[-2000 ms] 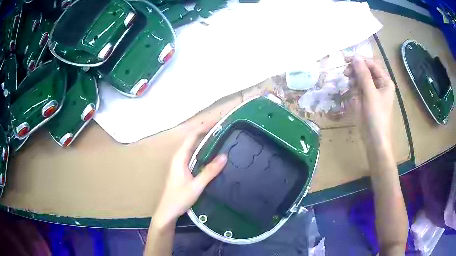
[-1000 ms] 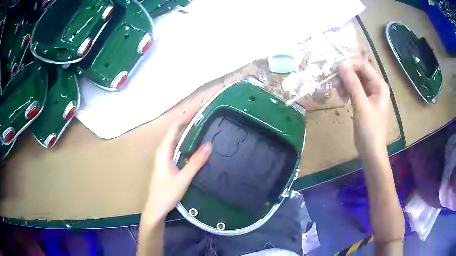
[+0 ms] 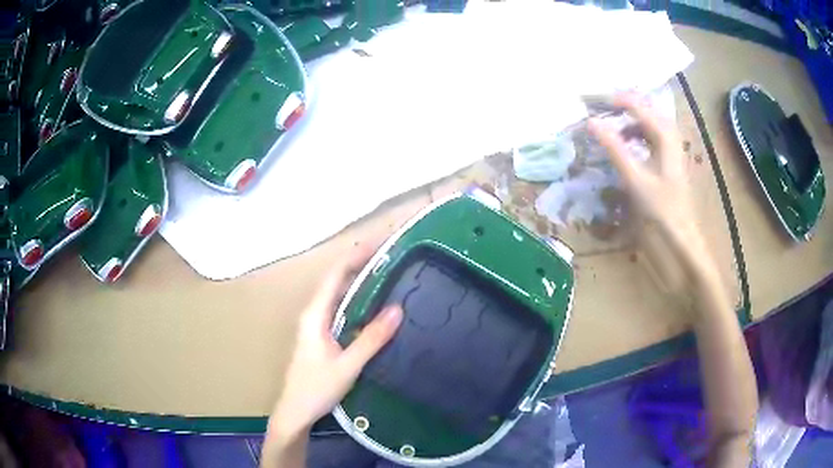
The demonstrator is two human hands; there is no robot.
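A green car body shell (image 3: 478, 231) with a silver rim and dark recess lies tilted at the bench's front edge. My left hand (image 3: 342, 352) grips its left side, thumb inside the recess. My right hand (image 3: 644, 160) is blurred above the stained patch, right of the glue dish (image 3: 543, 157) and crumpled tissue (image 3: 575, 199). Its fingers are spread and no stick can be made out in them. Small pale spots show on the body's rear deck.
Green bodies with red and white lights (image 3: 242, 123) are piled at the left. A white sheet (image 3: 402, 119) covers the bench (image 3: 164, 338) at the back. A single green body (image 3: 776, 160) lies at the far right. Loose green pieces (image 3: 370, 14) lie at the far edge.
One second ago my right hand held a thin stick over the rear deck; it has moved back over the stained patch and its fingers have spread. My left hand still holds the body.
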